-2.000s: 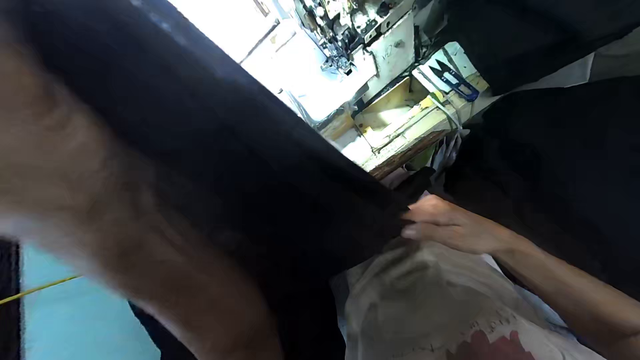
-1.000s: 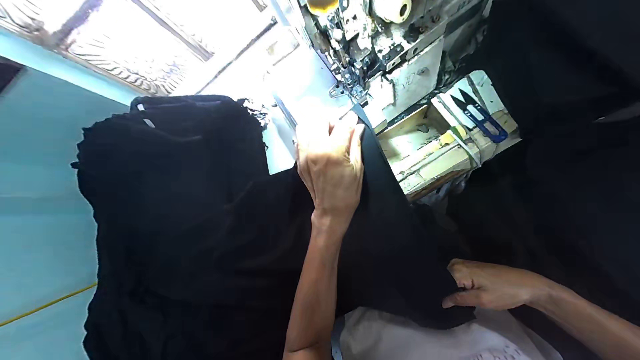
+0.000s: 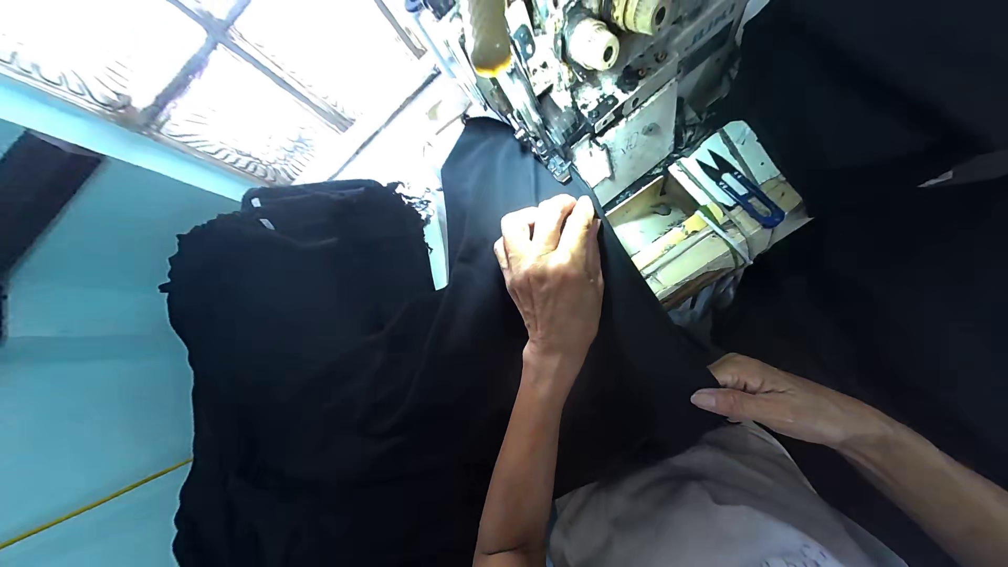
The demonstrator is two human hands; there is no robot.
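Black fabric stretches from under the presser foot of an industrial sewing machine down toward my lap. Just below the foot, my left hand grips the fabric near its right edge with curled fingers. My right hand pinches the same edge lower down at the right, thumb on top; some of its fingertips are hidden. Further left, the black cloth lies in thick folds with a frayed edge.
Right of the machine, an open wooden box holds small items, with blue-handled thread snips on its edge. More black cloth covers the right side. A bright window is at upper left, beside a light blue wall.
My left hand, a blur at the left two seconds ago, came to the fabric near the presser foot. The fabric now reaches under the foot. The view has shifted.
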